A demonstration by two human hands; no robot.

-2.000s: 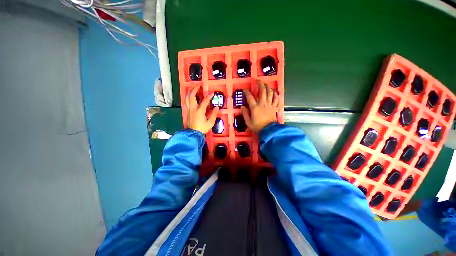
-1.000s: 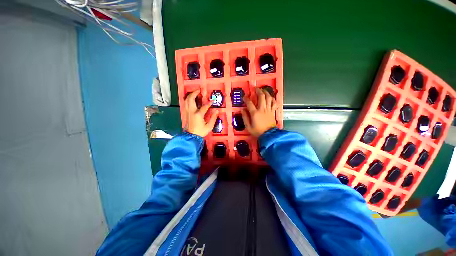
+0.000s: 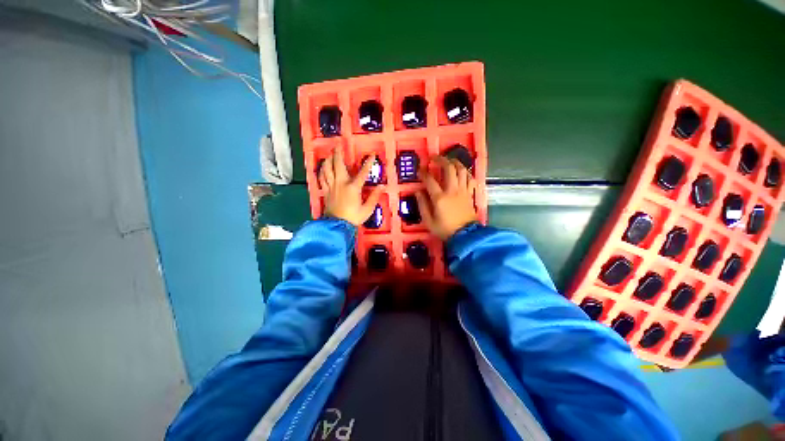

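A coral-red pocket tray [image 3: 392,76] lies in front of me, with black smartwatch heads in its pockets. My left hand [image 3: 347,189] rests over the second row at the left, its fingertips at a watch head [image 3: 374,170] with a lit white mark. My right hand [image 3: 449,194] lies over the second and third rows at the right, its fingertips beside a watch head [image 3: 407,166] showing rows of bluish marks. The hands cover some pockets. Fingers of both hands are apart; whether either grips a watch head cannot be told.
A second red tray [image 3: 635,191] of watch heads lies tilted at the right on the dark green bench [image 3: 551,86]. A metallic strip [image 3: 551,196] crosses the bench. A cable bundle [image 3: 185,21] is at upper left. A blue sleeve [image 3: 751,360] and white sheet [image 3: 773,310] show at right.
My left fingers have shifted up and right over the second row, touching the lit watch head's edge. My right hand stays nearly in place. The view has shifted slightly.
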